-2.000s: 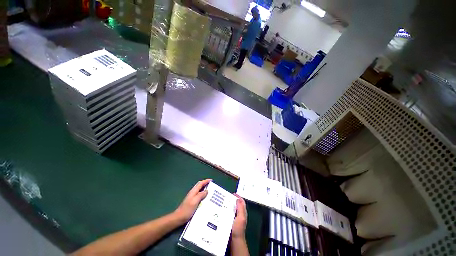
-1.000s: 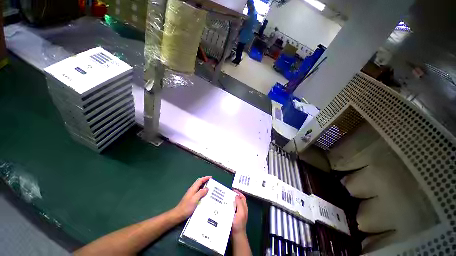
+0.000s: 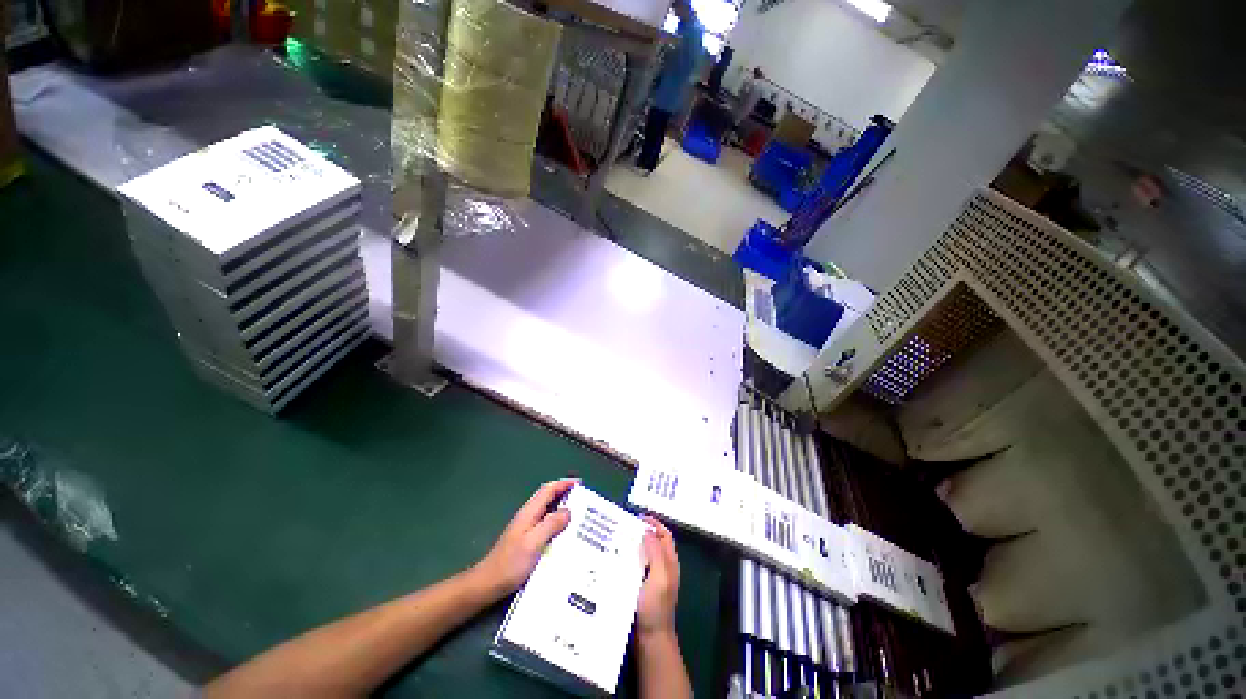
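Observation:
A white flat pack [image 3: 578, 587] with black printed lines and a small dark label lies on top of a low working stack on the green bench. My left hand [image 3: 530, 535] grips its left side near the far end. My right hand [image 3: 657, 574] grips its right side. The stack's lower edge shows at the near left corner; how many packs are in it I cannot tell. A tall finished stack [image 3: 246, 260] of several packs with grey-striped sides stands apart at the left. A row of packs [image 3: 779, 526] lies end to end from the white board's edge across the rollers.
The shrink tunnel [image 3: 1093, 369] with hanging flaps stands at the right, beside the roller conveyor [image 3: 793, 617]. An upright post [image 3: 416, 294] and a pale-yellow roll [image 3: 495, 96] stand behind the green bench [image 3: 369, 546]. Loose clear film [image 3: 62, 498] lies at the left edge. A person [image 3: 668, 89] stands in the background.
The row of packs has shifted slightly left in view, and its near-left pack shows more clearly. Both hands stay on the working stack. The view has shifted slightly.

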